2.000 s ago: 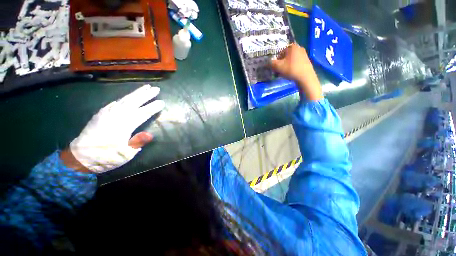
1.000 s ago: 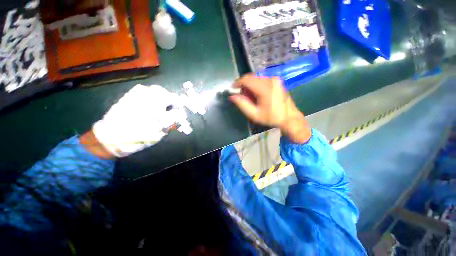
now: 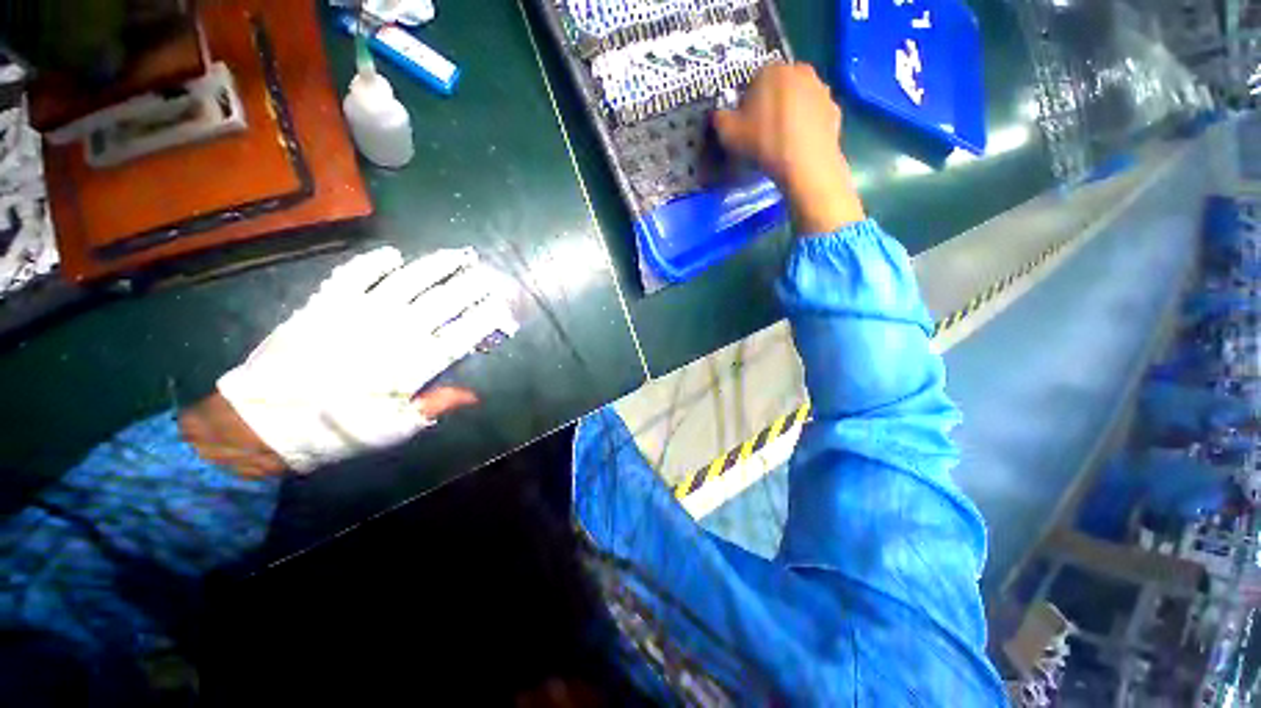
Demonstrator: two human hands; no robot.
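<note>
My left hand [image 3: 367, 357], in a white glove with the thumb tip bare, rests palm down on the dark green bench mat. A small dark and white bit shows by its fingertips; what it is cannot be told. My bare right hand [image 3: 788, 132] is at the right side of the grey-black foam tray [image 3: 664, 152], fingers bent together over its pockets. The fingertips are small and blurred, so whether they hold a piece cannot be told. Rows of small white parts [image 3: 678, 69] fill the tray's far portion. A blue bin [image 3: 705, 235] shows under its near edge.
The orange press base [image 3: 332, 180] with its pale fixture [image 3: 166, 118] stands at the left, beside heaped white housings [image 3: 21, 208]. A squeeze bottle [image 3: 378, 122] and blue-and-white tube [image 3: 415, 58] lie beyond my left hand. A shallow blue tray [image 3: 947, 83] is at the right.
Since one second ago, my right hand has moved from the bench near my left hand back onto the foam tray. The white pieces seen by my left fingers are now mostly out of sight.
</note>
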